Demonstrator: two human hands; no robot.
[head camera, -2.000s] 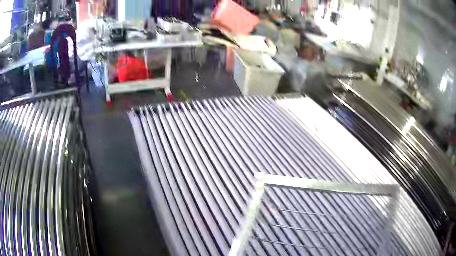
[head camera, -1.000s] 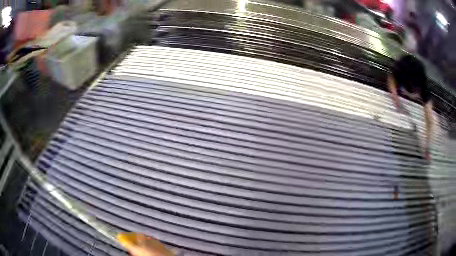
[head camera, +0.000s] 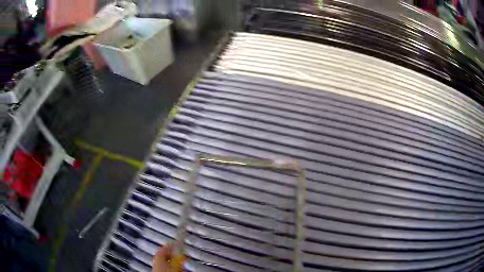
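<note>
Lavender-grey cloth (head camera: 361, 175) lies ribbed over long parallel tubes, with dark gaps between. Cream-white cloth (head camera: 329, 77) runs along its far side. An open rectangular metal frame (head camera: 239, 161) with thin cross-wires is over the grey cloth at the lower middle; its lower end is cut off by the picture edge. My left hand (head camera: 169, 259), with yellow on a fingertip, is at the bottom edge, partly cut off, and grips the frame's left side. Whether the frame touches the cloth cannot be told. My right hand is not in view.
Bare shiny tubes (head camera: 339, 26) lie beyond the cream cloth. A pale tub (head camera: 139, 53) stands on the dark floor at the upper left. A white table frame (head camera: 45, 186) with a red thing (head camera: 24, 172) under it is at the left. Yellow lines (head camera: 114, 155) mark the floor.
The view has swung to the right, then partly back left. The frame now shows upright over the cloth, with my left hand on its side. The person opposite has left the view.
</note>
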